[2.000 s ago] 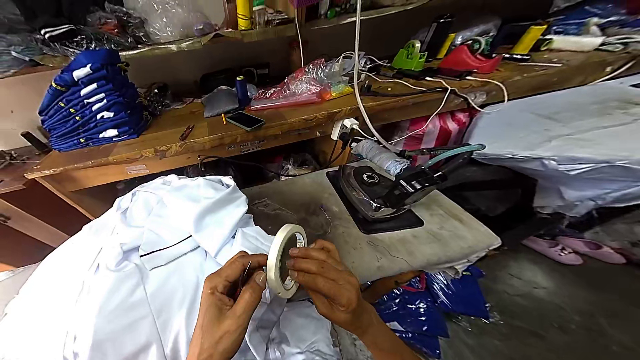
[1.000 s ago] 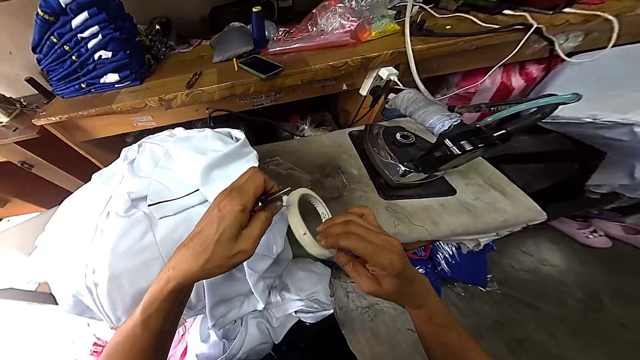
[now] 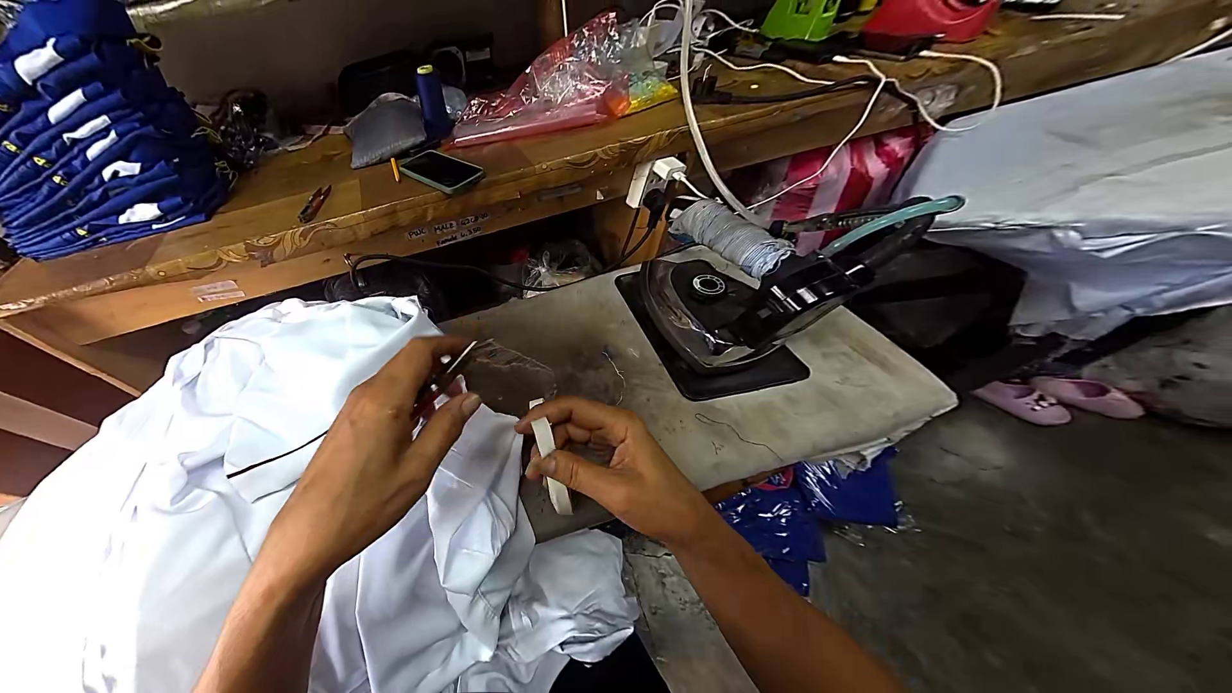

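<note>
My left hand (image 3: 385,443) is closed around small metal thread snips (image 3: 456,364), whose tips point up and to the right. The roll of white tape (image 3: 551,458) is in my right hand (image 3: 611,462), pinched between thumb and fingers and seen nearly edge-on. White fabric (image 3: 192,500) lies heaped beneath and left of my left hand, with a dark slit or line across it. Beyond my right hand, an electric iron (image 3: 712,308) rests on a black pad on the cloth-covered ironing surface (image 3: 847,404). A cone of light thread (image 3: 736,236) lies against the iron.
Across the back runs a wooden bench (image 3: 289,226) bearing a stack of blue garments (image 3: 96,144), a phone (image 3: 443,170), a blue thread spool (image 3: 432,101) and pink plastic (image 3: 549,91). Cables hang near a socket (image 3: 654,181). Pink shoes (image 3: 1030,402) stand on the floor.
The tape roll has turned from showing its open ring to nearly edge-on. My hands have drawn apart from the close position of two seconds ago.
</note>
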